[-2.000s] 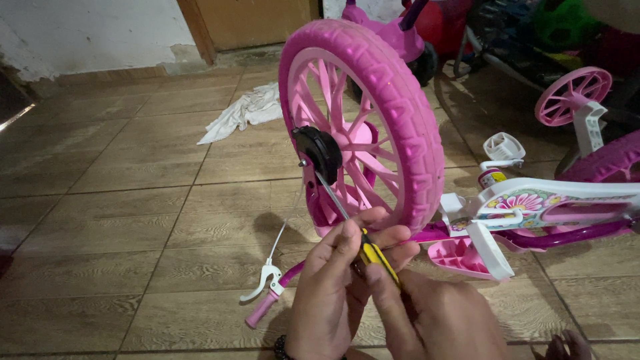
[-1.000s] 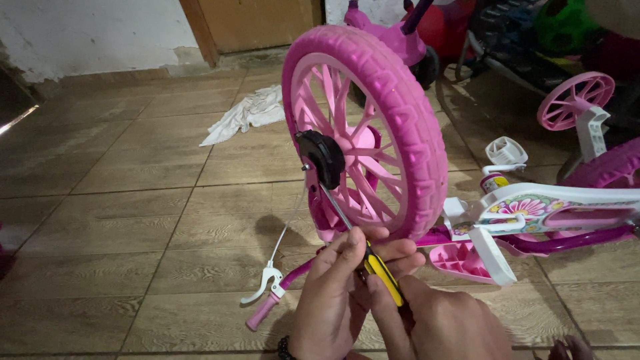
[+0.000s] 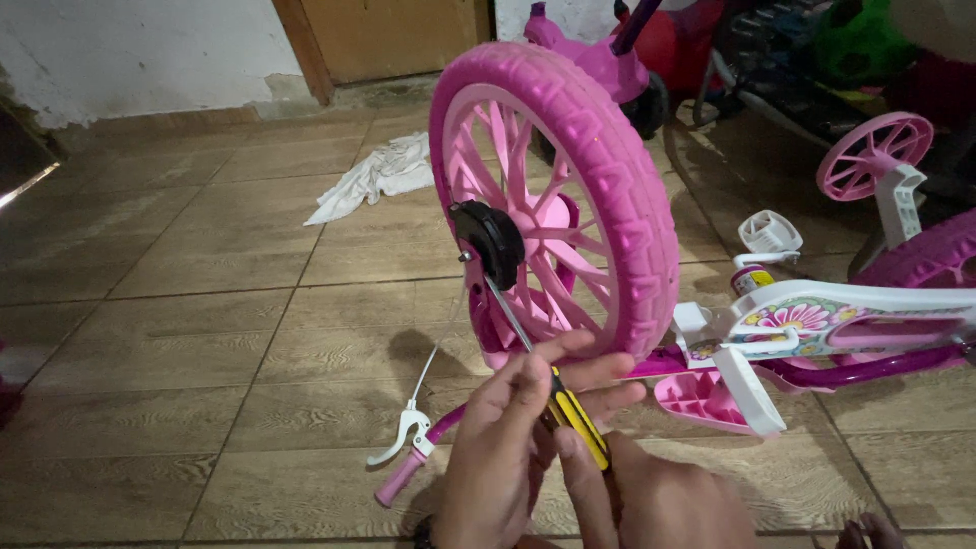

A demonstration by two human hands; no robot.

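My right hand (image 3: 663, 488) is shut on the yellow and black handle of a screwdriver (image 3: 581, 423). Around the lower shaft and the front of the handle, my left hand (image 3: 511, 427) pinches with thumb and index finger, its other fingers spread. The shaft slants up and left, and its tip meets the fork area just below the black brake drum (image 3: 496, 245) at the hub of a pink bicycle wheel (image 3: 625, 191); the exact contact is hidden. An axle end with a nut (image 3: 464, 256) sticks out left of the drum. The child's bicycle lies upside down or on its side.
A white brake lever (image 3: 408, 435) and pink handlebar grip (image 3: 400, 476) rest low on the left. The white chain guard (image 3: 808, 316), a pedal (image 3: 768, 231) and a training wheel (image 3: 877, 156) are at right. A white cloth (image 3: 377, 175) lies behind on the tiled floor (image 3: 183, 320).
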